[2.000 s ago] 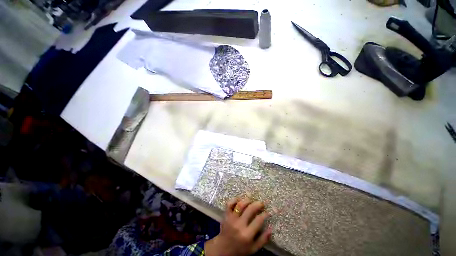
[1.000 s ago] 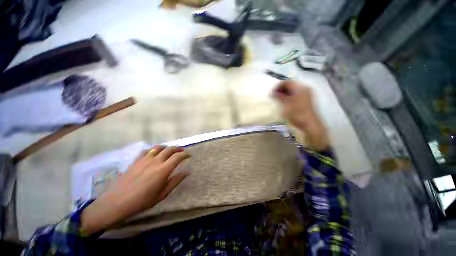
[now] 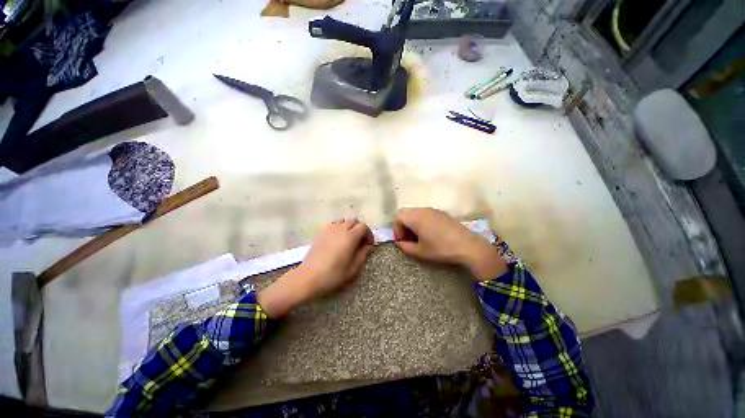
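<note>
The speckled grey-beige sleeve (image 3: 392, 314) lies on the table in front of me. Its pale lining (image 3: 274, 260) shows as a border along the far edge and at the left end. My left hand (image 3: 339, 255) pinches the far edge with its fingertips. My right hand (image 3: 433, 235) pinches the same edge just to the right, with a small gap between the hands. Whether a needle or thread is between the fingers cannot be seen.
Open black shears (image 3: 265, 100), an iron (image 3: 359, 82), thread snips (image 3: 471, 122) and thin pens (image 3: 490, 84) lie on the far side. At left are a wooden ruler (image 3: 131, 229), white lining with a patterned piece (image 3: 141, 175), a dark block (image 3: 90, 122) and a folded grey piece (image 3: 28, 339).
My view has swung right. My right hand has come down from near the snips to the sleeve's far edge. My left hand has moved right from the cuff end and now pinches that edge.
</note>
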